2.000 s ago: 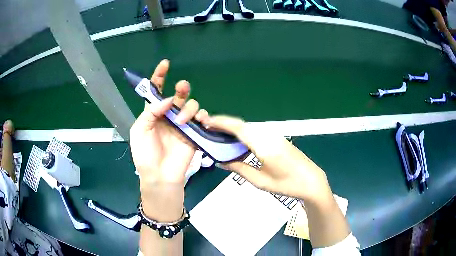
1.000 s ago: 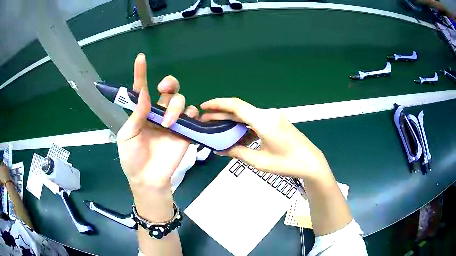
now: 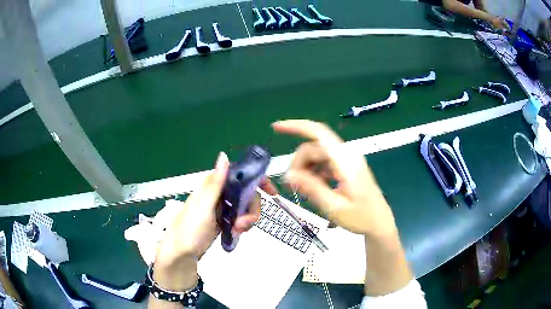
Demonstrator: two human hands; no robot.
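My left hand [image 3: 196,223] holds a pen unit [image 3: 241,187] upright and foreshortened, its dark rounded end up, blurred by motion. My right hand [image 3: 338,181] is raised just right of the unit, not touching it, fingers curled and apart, with nothing visible in it. The white label sheet [image 3: 248,274] with rows of small black-outlined stickers lies on the bench below. Thin tweezers [image 3: 302,224] lie across it. A second yellowish dotted sheet [image 3: 338,256] is beside it, partly behind my right wrist. A crumpled white cloth [image 3: 148,232] lies behind my left hand.
A white bottle [image 3: 48,242] stands at left by two pen units [image 3: 115,288]. Several pen units [image 3: 446,166] lie at right, near a clear ring [image 3: 524,152]. More units [image 3: 374,105] lie on the green belt [image 3: 199,114]. A post [image 3: 66,127] rises at left. A person's arm [image 3: 471,11] shows top right.
The pen unit has turned from lengthwise, tip up-left, to end-on in my left hand. My right hand has let go of its rear end. The view has shifted right, and the tweezers now show clearly.
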